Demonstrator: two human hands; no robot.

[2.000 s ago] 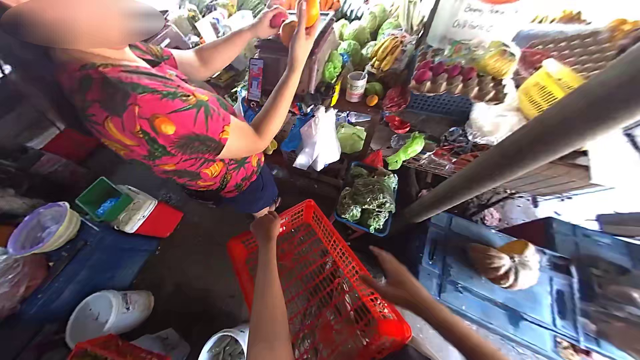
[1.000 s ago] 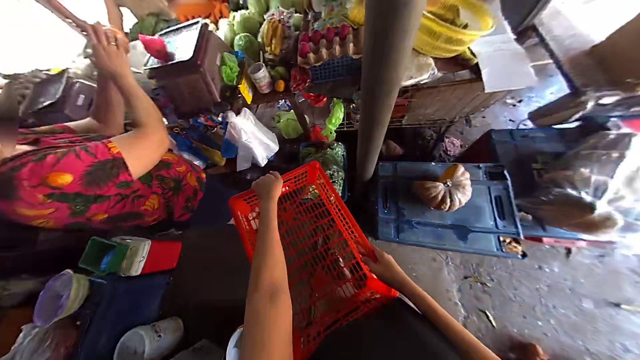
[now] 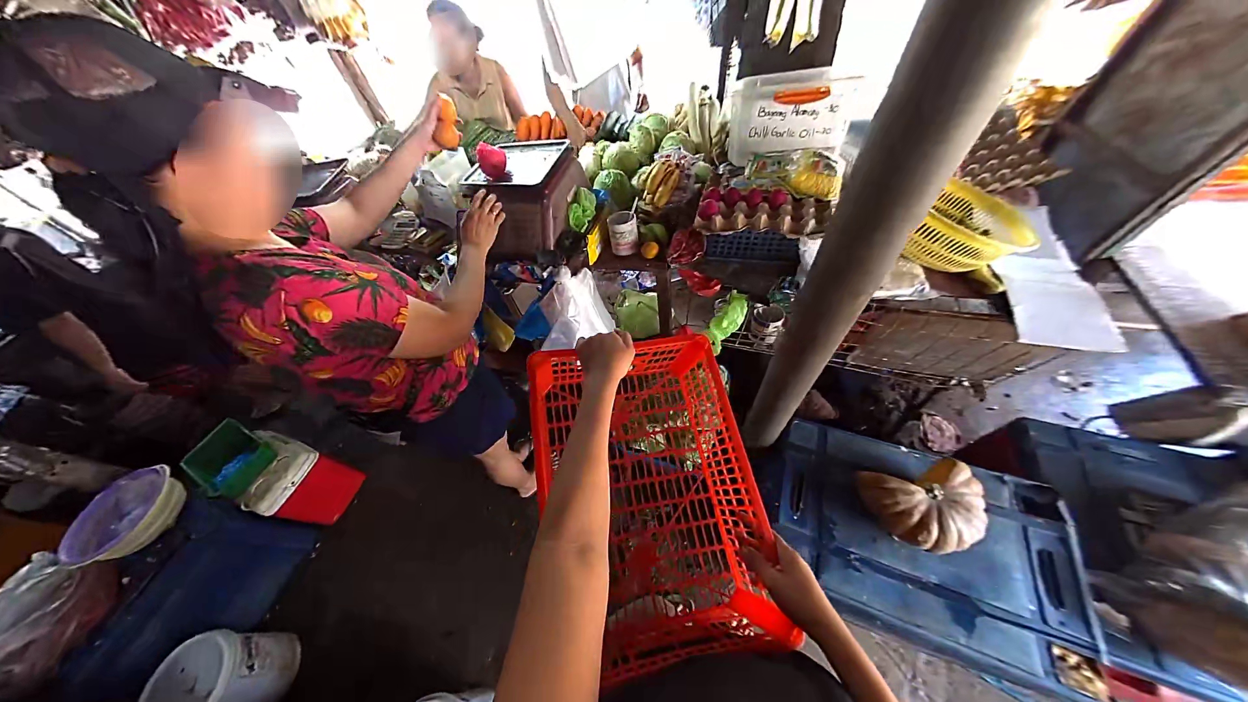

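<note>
A red plastic crate (image 3: 717, 458) is held tilted in front of my body, its mesh bottom letting the greens behind show through. My left hand (image 3: 605, 357) is closed over the crate's far rim. Lower down, my right hand (image 3: 780, 575) grips the crate's right side near the close corner; part of its fingers is hidden by the crate wall. White plastic bags (image 3: 577, 307) hang just beyond my left hand. To the right of the crate, a ribbed pumpkin (image 3: 926, 505) rests on a blue plastic crate (image 3: 848, 575).
A person (image 3: 341, 322) in a pink patterned shirt stands at the left, beside a weighing scale (image 3: 522, 185). A slanting metal pole (image 3: 858, 234) rises close to the red crate's right side. White bucket (image 3: 229, 668) and green container (image 3: 229, 458) stand at lower left. Another person is behind the produce stall.
The person in the pink shirt now holds an orange-coloured item up in one hand, beside the scale. Both my hands stay on the red crate, which is tilted more upright. The view has swung about.
</note>
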